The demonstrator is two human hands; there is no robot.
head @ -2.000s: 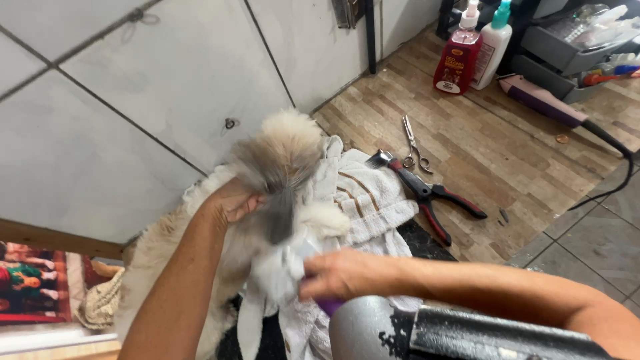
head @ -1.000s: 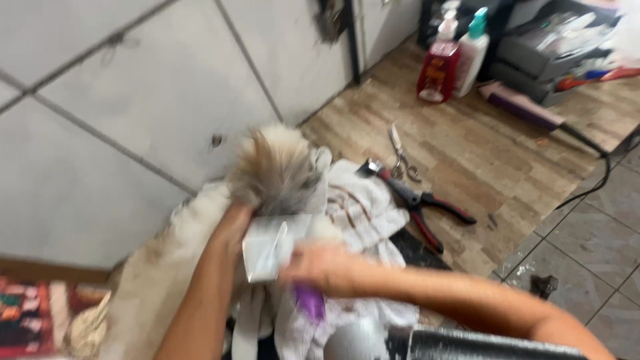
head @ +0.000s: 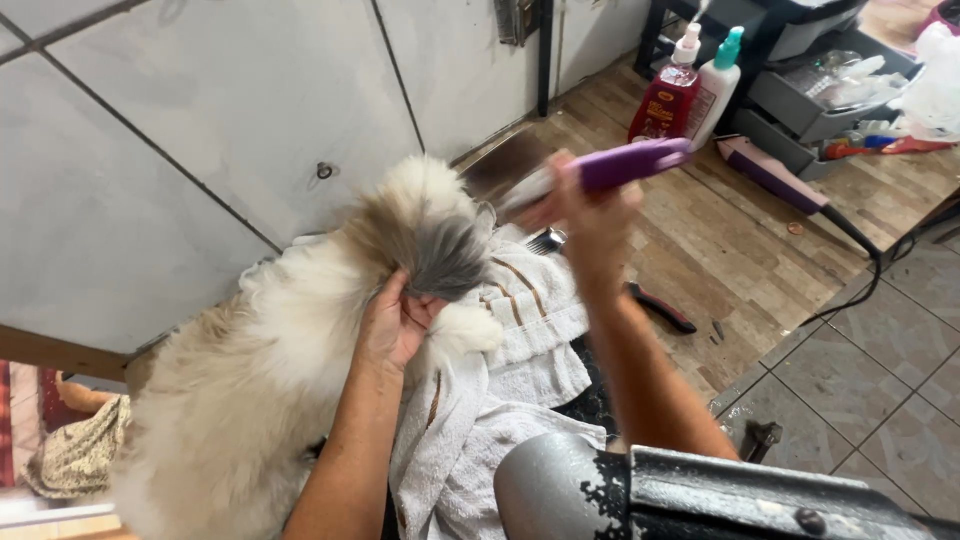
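Observation:
A fluffy white and tan dog [head: 300, 322] lies along the wall, its head turned toward the table. My left hand [head: 401, 319] cups the long grey hair of an ear [head: 450, 255], palm up. Raised over the table, my right hand [head: 592, 199] grips a purple-handled brush [head: 626, 163]; motion blurs its pale head, so the kind of brush is unclear. A white towel with brown stripes [head: 540, 300] lies under and beside the dog's paw [head: 469, 330]. At the bottom stands a silver and black dryer nozzle [head: 555, 480].
On the wooden tabletop [head: 697, 262] are a red pump bottle [head: 664, 101], a white spray bottle [head: 716, 90], a corded hair clipper [head: 772, 172], and partly hidden pliers [head: 664, 309]. Grey drawers [head: 817, 105] holding plastic bags stand behind. The tiled wall [head: 225, 112] borders the dog.
My right hand has lifted the brush away from the hair beside the dog's head, up and to the right. My left hand stays at the dog's head, with the ear hair now lying over it.

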